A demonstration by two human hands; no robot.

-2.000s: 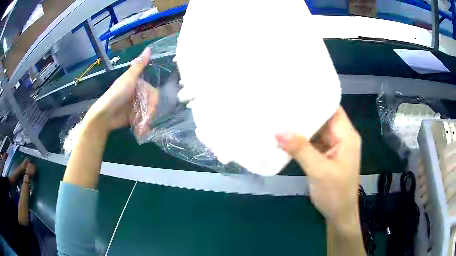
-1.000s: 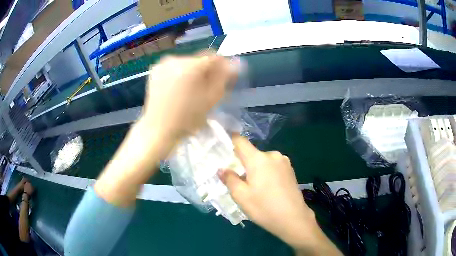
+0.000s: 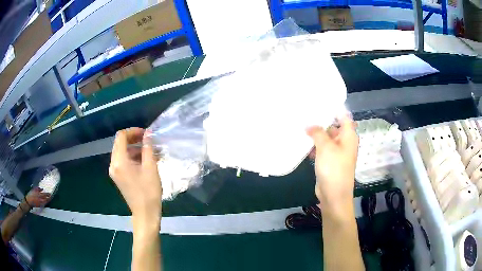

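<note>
A large white unit [image 3: 275,111], overexposed so that its details are lost, is held up in front of me. A clear plastic bag [image 3: 182,119] lies around its left side and above its top. My left hand [image 3: 138,164] pinches the bag's edge at the left. My right hand [image 3: 334,159] grips the unit's lower right edge between thumb and fingers. Behind the bag, another whitish ribbed unit [image 3: 179,174] shows partly on the dark green surface.
A white divided tray [image 3: 452,233] of cream parts stands at the right, black cords [image 3: 383,227] beside it. A ribbed white unit [image 3: 376,151] lies behind. Paper [image 3: 404,67] is on the far ledge. At far left, another person's hand [image 3: 37,198] touches a bagged unit [image 3: 49,181].
The white unit has turned from an edge-on, lower position to broad and raised. My left hand has moved left and down with the bag's edge. The other person's hand has reached the far-left unit.
</note>
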